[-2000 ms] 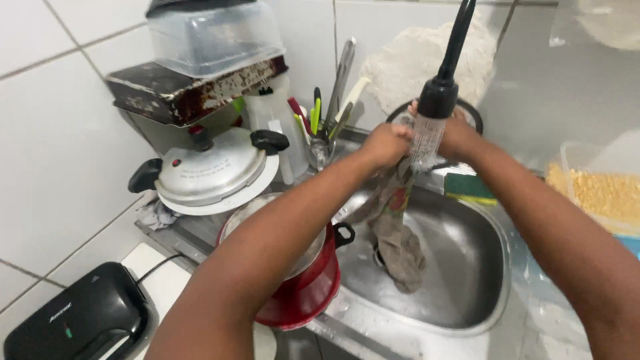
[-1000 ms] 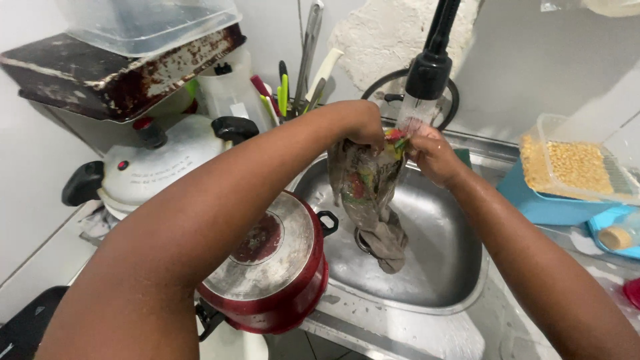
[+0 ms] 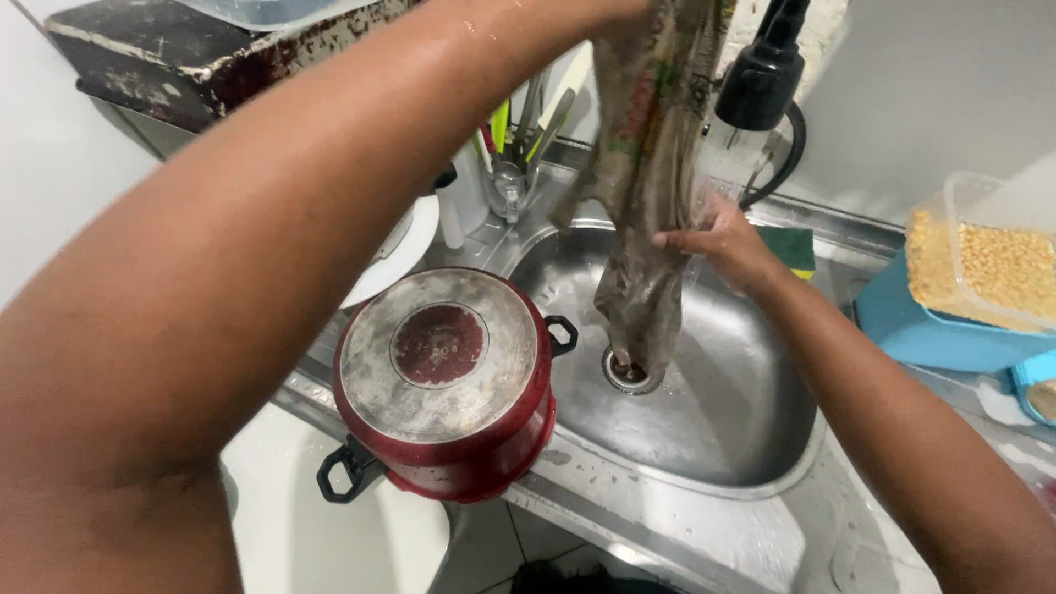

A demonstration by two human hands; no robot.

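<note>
A wet greyish-brown cloth (image 3: 648,198) with a coloured print hangs over the stainless steel sink (image 3: 726,412), its lower end at the drain (image 3: 629,370). My left arm reaches up across the view to the cloth's upper part; the left hand lies at or beyond the top edge, so its fingers are not seen. My right hand (image 3: 726,239) is against the cloth's right side, thumb stretched toward it, under the black faucet head (image 3: 761,87), from which water runs. Whether its fingers grip the cloth is unclear.
An upside-down red pot (image 3: 445,363) stands left of the sink. Behind are a utensil holder (image 3: 511,186) and a rusty dark metal box (image 3: 165,58). A green and yellow sponge (image 3: 788,247) and a blue container (image 3: 924,330) with a tub of yellow grains (image 3: 1002,264) lie right.
My left hand has risen toward the top edge, lifting the cloth's upper part. My right hand has moved lower along the cloth. The view has shifted toward the sink and pot.
</note>
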